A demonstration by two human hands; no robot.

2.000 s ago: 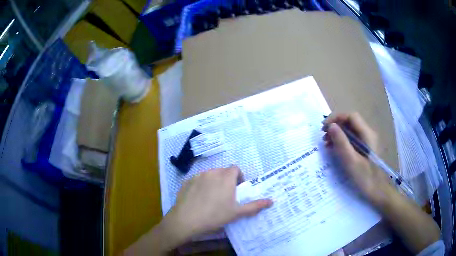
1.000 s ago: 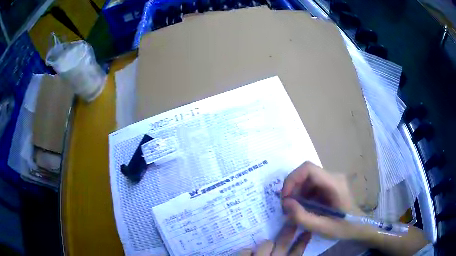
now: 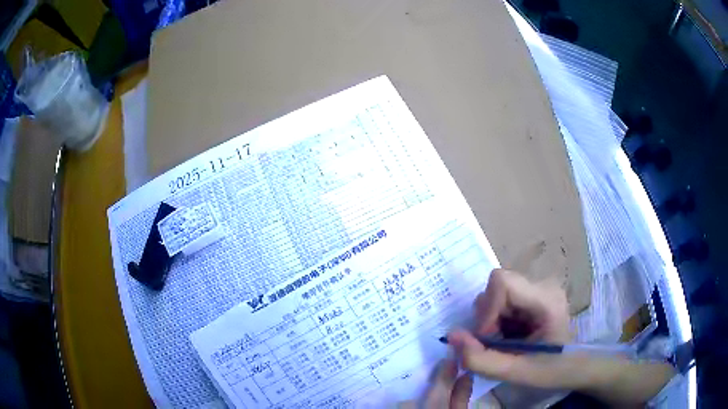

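My right hand [image 3: 519,331] holds a gel pen [image 3: 531,346], its tip over the right part of the record form [image 3: 319,335]. The form has a printed table and some handwriting. It lies on a larger dated sheet [image 3: 303,172] marked 2025-11-17. My left hand [image 3: 449,390] is at the bottom edge, mostly cut off, with blurred fingertips near the form's lower right part. A black hooked sample part [image 3: 156,249] with a white tag [image 3: 189,228] rests on the left of the dated sheet.
Large brown cardboard [image 3: 471,104] lies under the papers, with ribbed white packing sheets [image 3: 595,172] out to the right. A yellow surface [image 3: 92,240] and a white tub in a clear bag [image 3: 62,100] are at the left. Dark parts [image 3: 654,156] line the right side.
The view has shifted, so the papers sit further left and show more sharply. My left hand has moved from the form's left side to the bottom edge. My right hand has come down onto the form with the pen.
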